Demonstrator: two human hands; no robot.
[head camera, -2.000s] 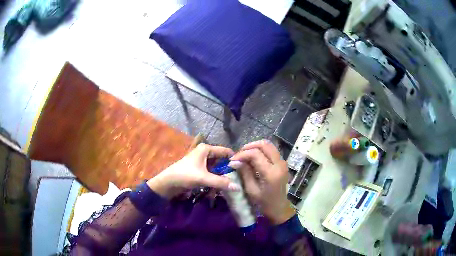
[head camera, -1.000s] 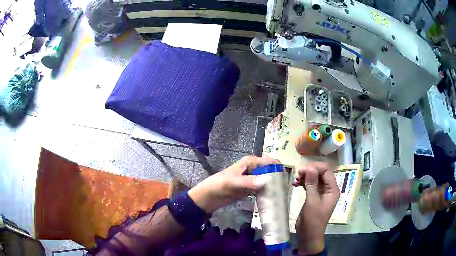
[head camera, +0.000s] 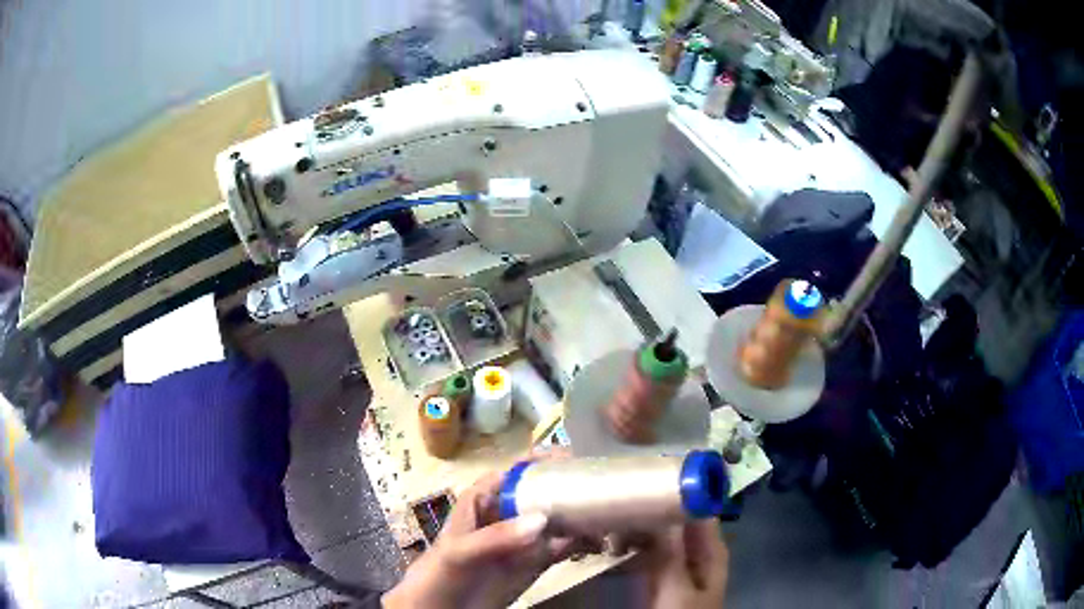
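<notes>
A beige thread cone (head camera: 600, 491) with blue ends lies nearly level in front of me, at the bottom centre. My left hand (head camera: 481, 541) grips its left end, with the thumb along its lower side. My right hand (head camera: 678, 569) is below the cone's right end, partly hidden behind it and cut off by the lower edge. Whether its fingers touch the cone or hold anything is not clear. Just beyond the cone, a pinkish-brown cone (head camera: 646, 395) and an orange-brown cone (head camera: 780, 337) stand on white discs of the thread stand.
A cream sewing machine (head camera: 452, 155) with blue lettering stands ahead. Bobbins (head camera: 423, 338) lie in a tray before it, with small cones (head camera: 491, 399) nearby. A purple cushion (head camera: 194, 464) is at left. A slanting pole (head camera: 909, 208) rises at right, near dark cloth (head camera: 927, 452).
The view has swung right towards the machine and thread stand. The beige cone has turned from upright to nearly level. My right hand has moved from beside the cone to below its right end.
</notes>
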